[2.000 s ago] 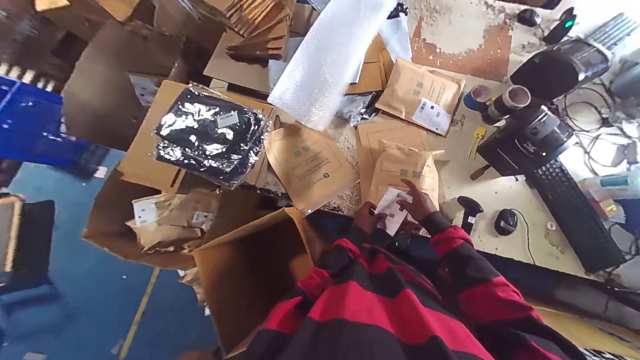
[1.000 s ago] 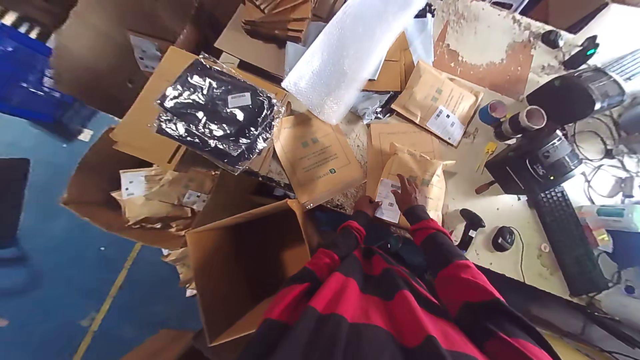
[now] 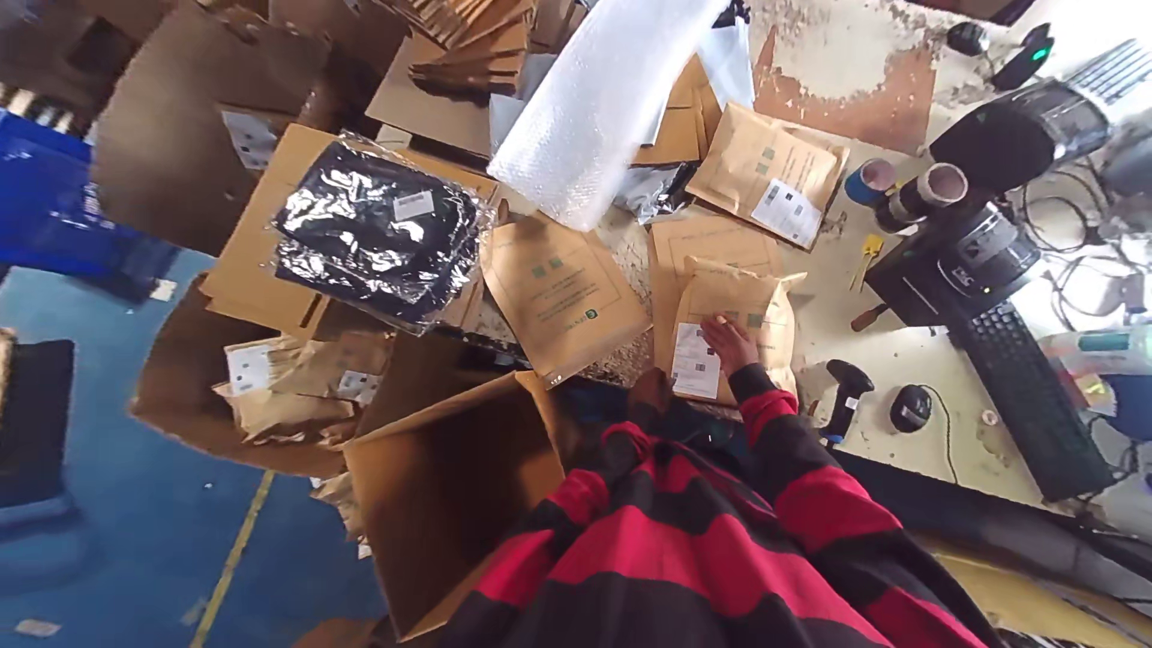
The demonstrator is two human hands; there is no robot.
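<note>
A filled brown paper mailer (image 3: 765,315) lies on the worktable in front of me, with a white printed label (image 3: 696,362) on its left part. My right hand (image 3: 731,344) rests on the mailer with fingers spread, their tips by the label's upper right edge. At the mailer's lower left edge is my left hand (image 3: 650,389), dark and partly hidden, so its fingers cannot be made out. Beneath the filled mailer lies another flat paper mailer (image 3: 670,243), and a further one (image 3: 567,297) is to the left.
An open cardboard box (image 3: 459,486) stands below the table edge, beside a carton of labelled parcels (image 3: 297,378). Bubble wrap (image 3: 603,108), a bagged dark garment (image 3: 378,234) and a labelled mailer (image 3: 765,175) lie around. Rightward are a handheld scanner (image 3: 846,396), mouse (image 3: 911,408), keyboard (image 3: 1035,405) and label printer (image 3: 954,261).
The white label, held between both hands two seconds ago, now lies flat on the filled mailer. My left hand has moved down from the label to the mailer's lower edge.
</note>
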